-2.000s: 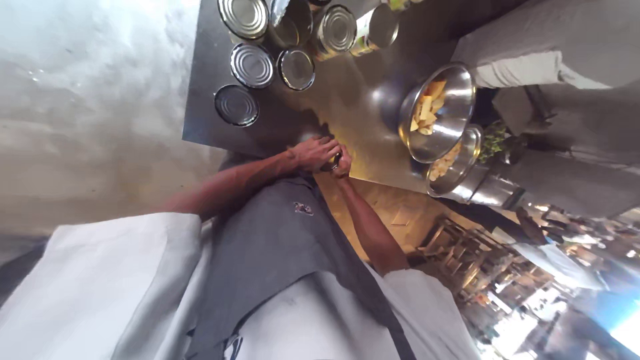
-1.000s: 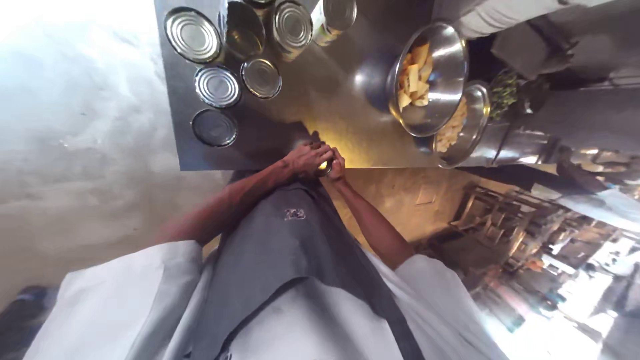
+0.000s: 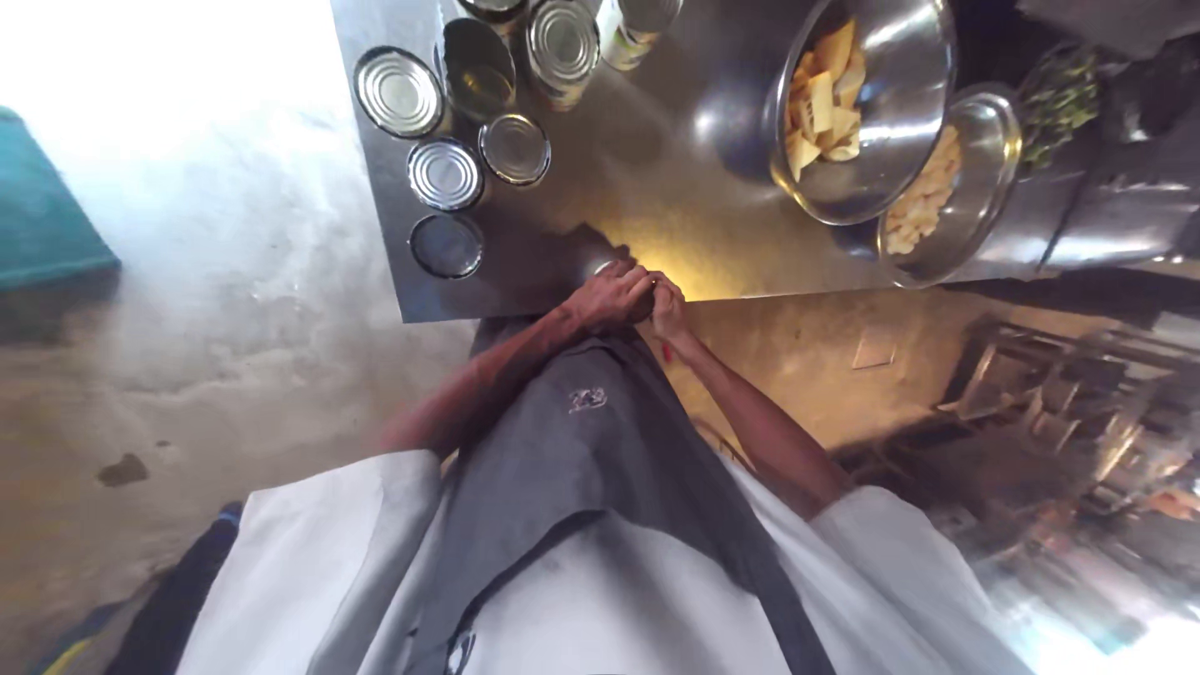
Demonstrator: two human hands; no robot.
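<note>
My left hand (image 3: 614,295) is curled at the near edge of the metal table (image 3: 731,225), over a small object mostly hidden by the fingers. My right hand (image 3: 667,307) meets it from the right, with its fingers closed at the same object. A small red piece (image 3: 667,352) shows just below the right hand; what it belongs to cannot be told. A shiny round edge (image 3: 602,267) peeks out beyond the left hand. To the left stand metal cans, among them a ridged-topped can (image 3: 445,174), a dark-topped can (image 3: 446,247) and a shorter-looking can (image 3: 515,149).
More cans (image 3: 562,42) stand at the back. On the right, a large steel bowl (image 3: 900,122) holds pale yellow chunks, and a second steel bowl (image 3: 998,187) holds smaller pale pieces. Green leaves (image 3: 1059,103) lie beyond. Wooden furniture (image 3: 1041,394) stands on the floor at right.
The view has shifted over the table. Both hands stay together at its near edge, with slight changes in how the fingers lie.
</note>
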